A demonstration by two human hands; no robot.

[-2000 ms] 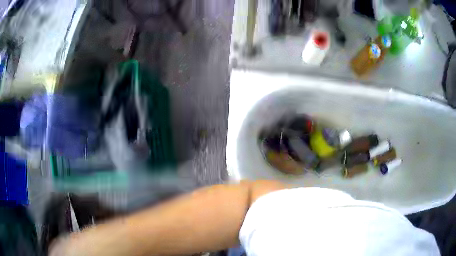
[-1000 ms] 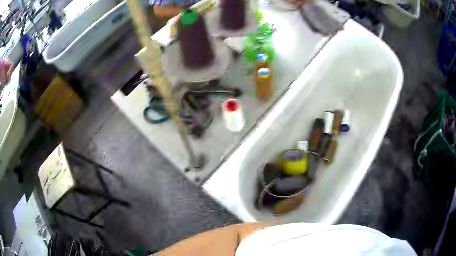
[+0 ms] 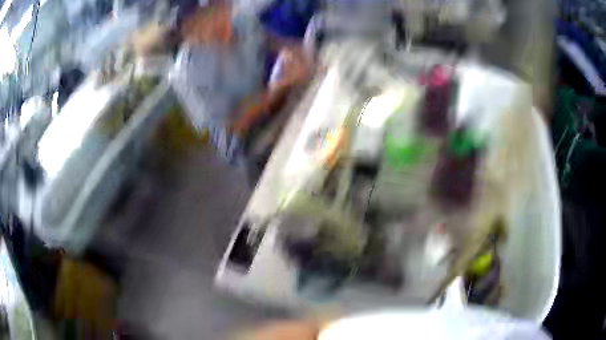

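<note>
The view is strongly blurred. Neither of my hands shows. A white sleeve (image 3: 425, 327) and a bit of bare arm (image 3: 286, 330) lie at the bottom edge; I cannot tell which arm. A white worktable (image 3: 266, 275) is in front, bearing two dark purple-brown thread cones (image 3: 456, 176) and a blurred dark machine shape (image 3: 319, 242). A long white tub (image 3: 550, 219) stands along its right side, with a yellow item (image 3: 480, 263) and dark items at its near end.
A green bottle (image 3: 403, 150) stands among the things on the worktable. A pale pole (image 3: 468, 257) slants across its right side. A person (image 3: 222, 83) is beyond the table's left side. Another pale tub (image 3: 80, 166) is at left, above a yellow-brown box (image 3: 86, 292) on the grey floor.
The view has swung up and towards the left. The worktable now fills the middle, the tub is at the right edge, and the person has come into view. Less of the arm shows.
</note>
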